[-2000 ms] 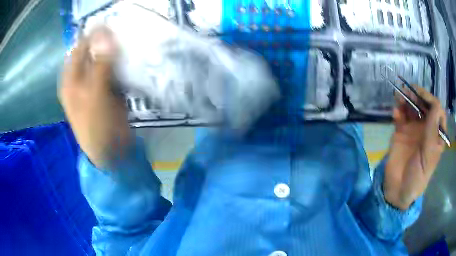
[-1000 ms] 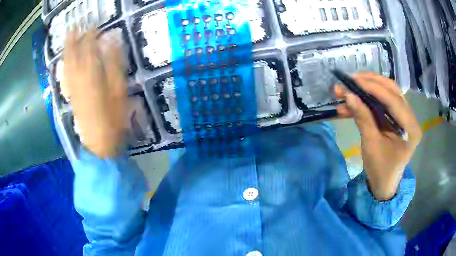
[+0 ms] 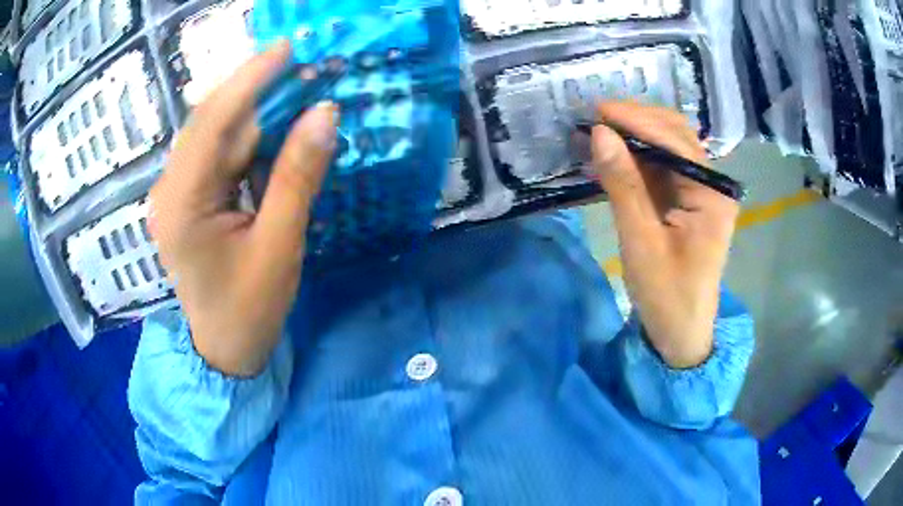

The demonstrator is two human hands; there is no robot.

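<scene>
The blue carrier film, with rows of small spots, hangs over the near edge of the blister tray and looks bent and blurred. My left hand is at its left edge, thumb and index finger on the film with some film between them. My right hand holds the black tweezers like a pen over a metal frame in the near tray pocket. The tweezer tips are hard to make out. More metal frames lie in the left pockets.
A stack of trays with ragged edges stands at the upper right. Blue plastic bins are at the lower left and lower right. The floor with a yellow line shows at the right. The blue smock is below the tray.
The whitish crumpled sheet my left hand held two seconds ago is gone from view. My left hand has moved onto the film, which is now bent. The tweezers stay in my right hand.
</scene>
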